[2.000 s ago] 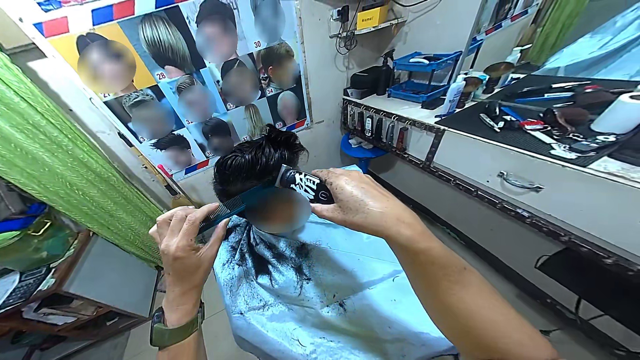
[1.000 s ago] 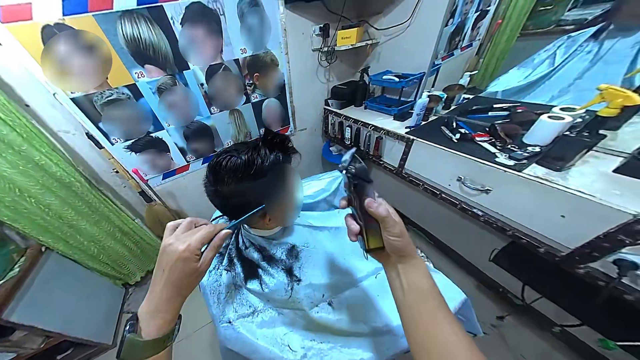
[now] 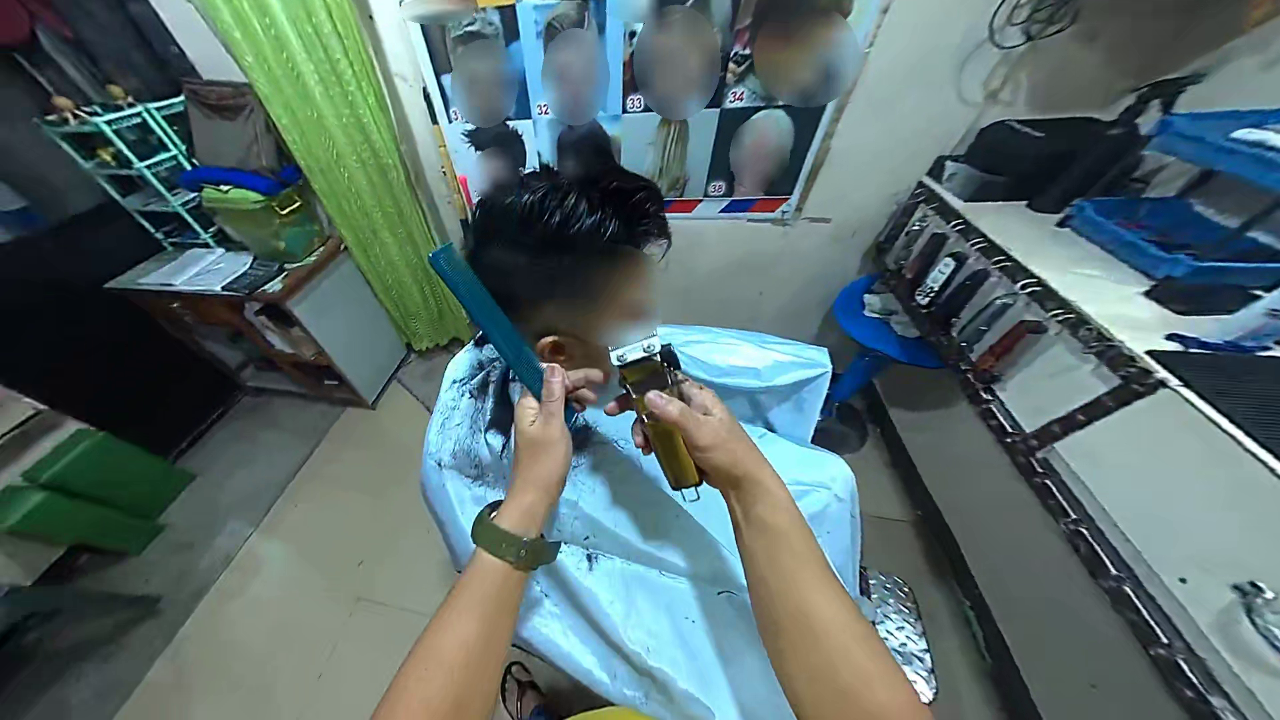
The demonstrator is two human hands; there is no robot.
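Observation:
My left hand [image 3: 548, 425] grips a flat blue comb [image 3: 488, 318], whose far end slants up beside the back of a seated person's head. A gold-coloured hair clipper [image 3: 660, 410] is in my right hand [image 3: 700, 430], its metal blade pointing up in front of the person's lower face and neck. The person's dark hair [image 3: 560, 225] is longer on top and short at the side. A light blue barber's cape [image 3: 640, 560] covers the body, with dark hair clippings around the left shoulder. Neither the comb nor the clipper visibly touches the hair.
At the right stands a white counter [image 3: 1080, 270] with blue baskets [image 3: 1180, 240] and a rack of clippers along its side. A blue stool [image 3: 875, 320] is beside it. Behind are a poster [image 3: 690, 150] and a green curtain [image 3: 330, 150]; a cabinet [image 3: 345, 310] stands at the left.
The black clipper seen at the head two seconds ago is no longer in my right hand, which now holds the gold-coloured one. The comb has tilted upward. The view has shifted strongly.

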